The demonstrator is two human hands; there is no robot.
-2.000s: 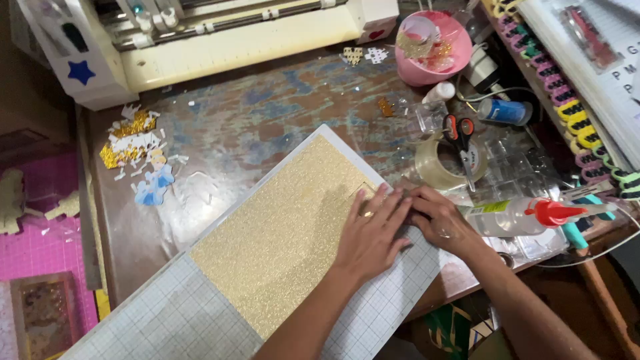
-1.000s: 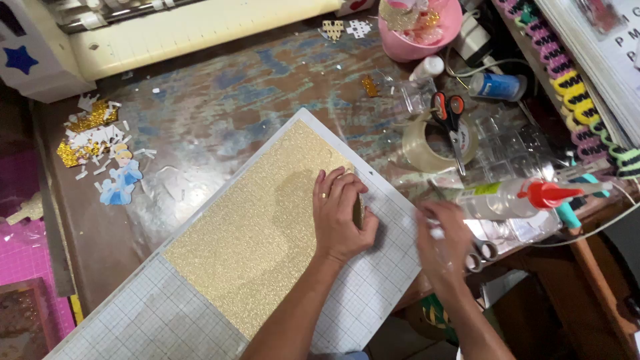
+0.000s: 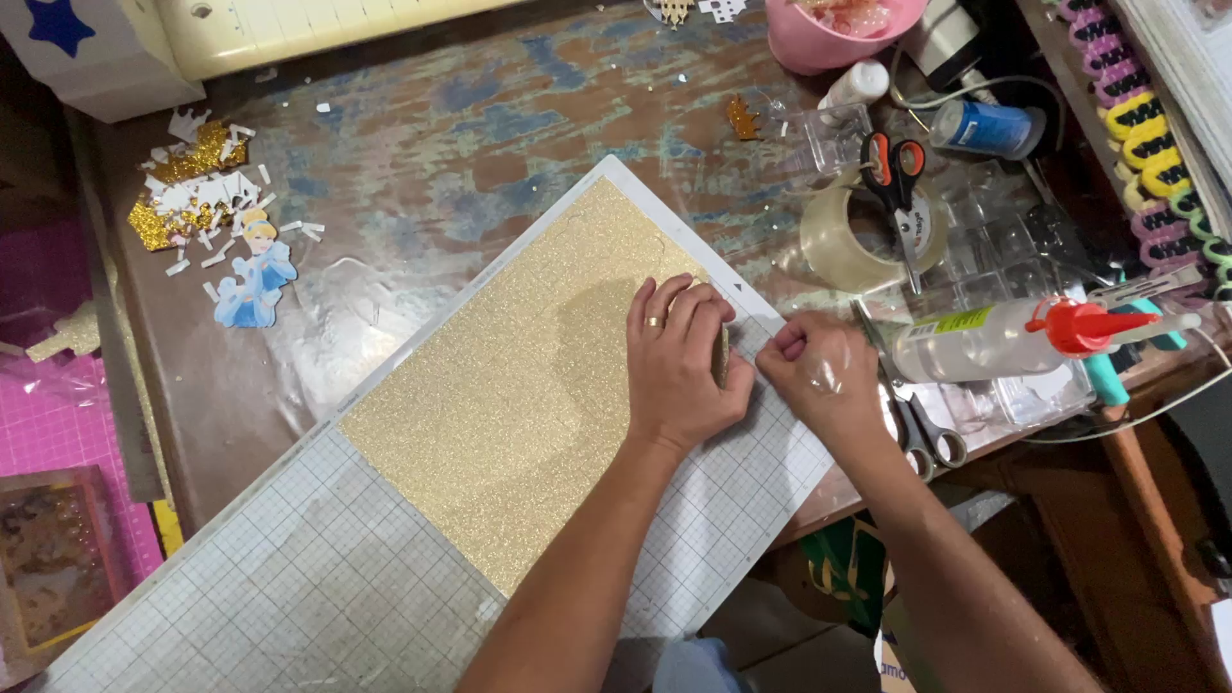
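A sheet of gold glitter paper lies on a gridded cutting mat. My left hand rests over the sheet's right edge, fingers bent and thumb curled in; the edge rises a little beside the thumb. Whether the fingers pinch it cannot be told. My right hand, fingers curled, is over the mat's right edge, with a small clear piece of tape on its back. What its fingertips hold, if anything, is hidden. Just right of it lie dark-handled scissors and a clear glue bottle with a red cap.
A roll of clear tape bears orange-and-black scissors. Behind are a pink bowl and a white bottle. At left lie paper scraps and a blue-dressed figure cutout. A cutting machine borders the back.
Two seconds ago both hands were together at the sheet's right corner. My right hand has since come away to the right, and my left hand has curled at the sheet's edge.
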